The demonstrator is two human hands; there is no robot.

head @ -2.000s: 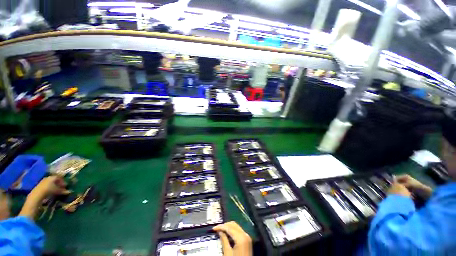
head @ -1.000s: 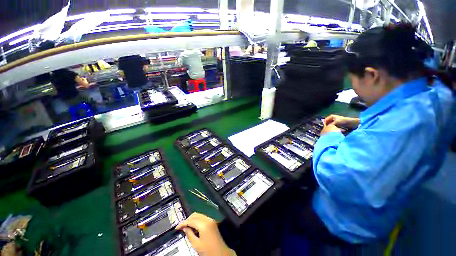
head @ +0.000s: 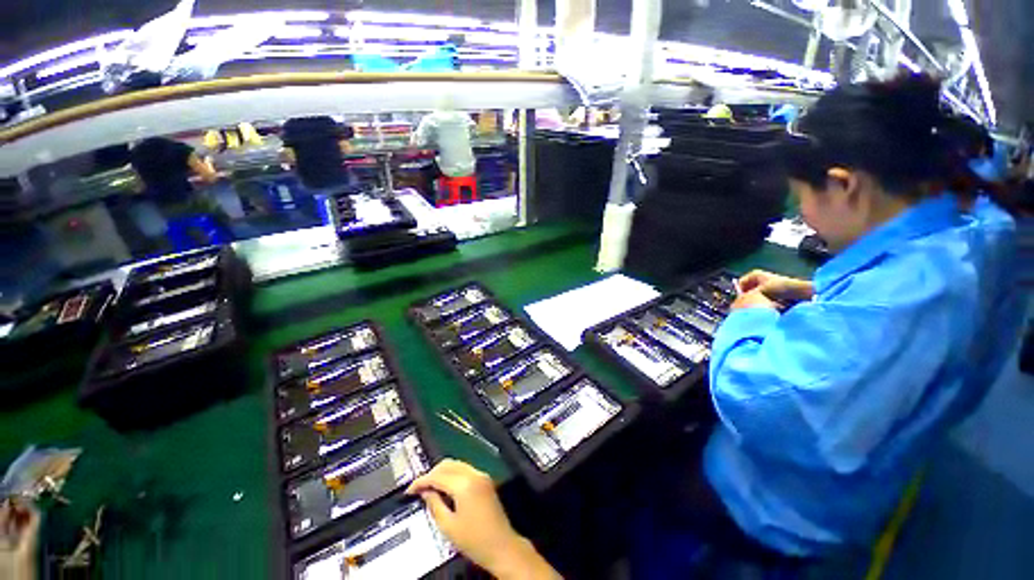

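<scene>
My right hand is over the left foam tray. Its thumb and forefinger are close together at the border between the two nearest pockets; I cannot tell if they pinch a small part. The nearest phone frame lies in its pocket, partly cut off by the lower edge. More phone frames with orange strips lie in the pockets behind. My left hand is blurred and cut off at the left edge, beside small pale pieces on the green mat. Its fingers are not clear.
Tweezers lie between the left tray and a second filled tray. A white sheet lies behind. A person in a blue smock works at another tray on the right. Stacked trays stand at the left.
The view has turned right since the first frame. My left hand, earlier fully visible among the pale pieces, is now at the picture's edge. My right hand stays at the left tray's near end.
</scene>
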